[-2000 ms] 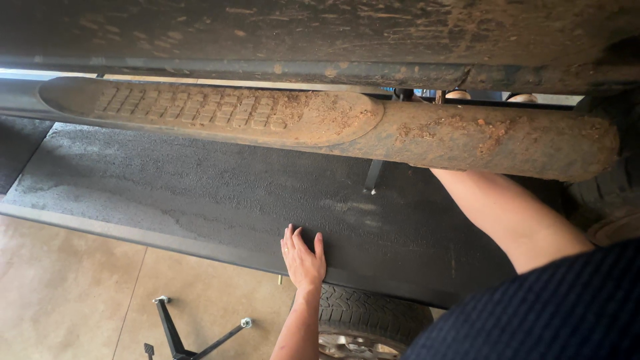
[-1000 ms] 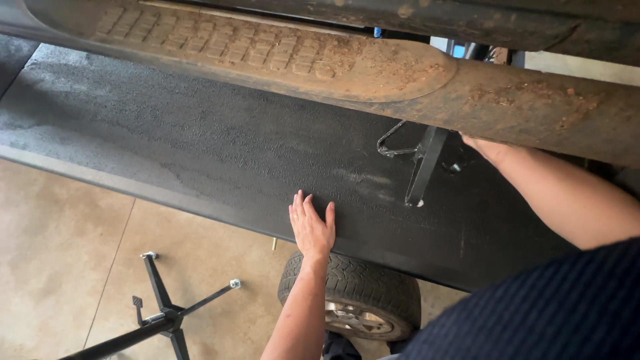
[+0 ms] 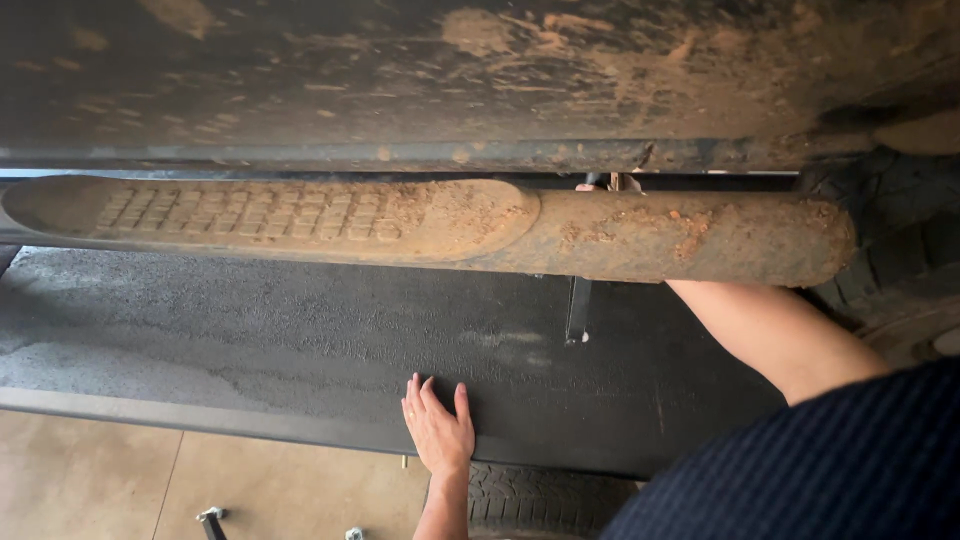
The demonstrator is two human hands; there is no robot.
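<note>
My left hand (image 3: 439,431) lies palm down near the edge of a black textured platform (image 3: 337,360), fingers slightly spread and holding nothing. My right forearm passes beneath a muddy vehicle side step (image 3: 712,236). Only small parts of my right hand (image 3: 628,183) show in the gap above the step, beside a dark rod (image 3: 595,180); its grip is hidden. Below the step a dark metal bar (image 3: 577,311) with a light tip extends over the platform.
Mud-splashed vehicle bodywork (image 3: 420,82) spans the top, with a dark wheel (image 3: 900,232) at the right. Under the platform's edge are a tyre (image 3: 532,499) and concrete floor (image 3: 90,480). A metal stand's leg (image 3: 213,525) shows at the bottom.
The view has shifted since one second ago, showing more bodywork and less floor. My left hand stays on the platform, and my right arm still reaches under the step.
</note>
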